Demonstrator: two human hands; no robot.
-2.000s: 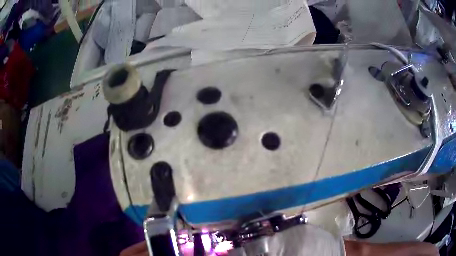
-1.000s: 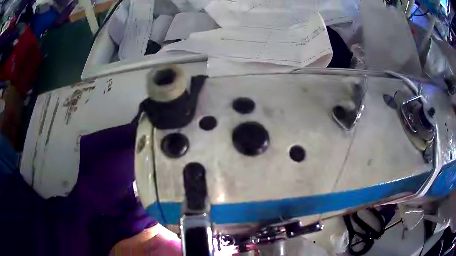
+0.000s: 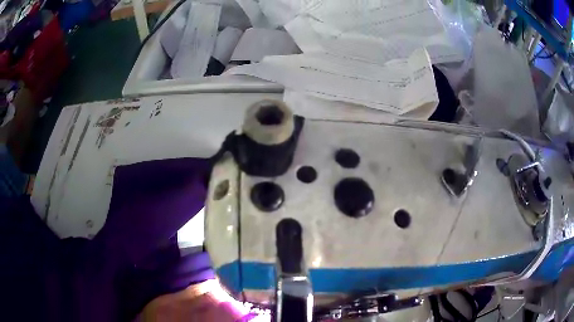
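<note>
The dark purple-looking garment (image 3: 157,195) lies on the white table at the left and reaches under the left end of the cream sewing machine head (image 3: 403,245). My left hand (image 3: 189,306) is at the bottom edge, on or against the cloth beside the bright needle area. It is cut off, and glare and the machine hide its fingers, so its grip is unclear. My right hand is out of view. The needle and presser foot are hidden below the head.
A pale post (image 3: 269,119) wrapped in black cloth stands on the machine's left end. Dark-handled scissors (image 3: 454,306) lie at the lower right. White printed sheets (image 3: 371,82) are piled behind the machine. A red item (image 3: 44,53) is at the far left, beside green floor.
The view has shifted, so the machine sits lower and further right. My right hand, seen under the head two seconds ago, is gone from view. More of my left hand and the garment shows.
</note>
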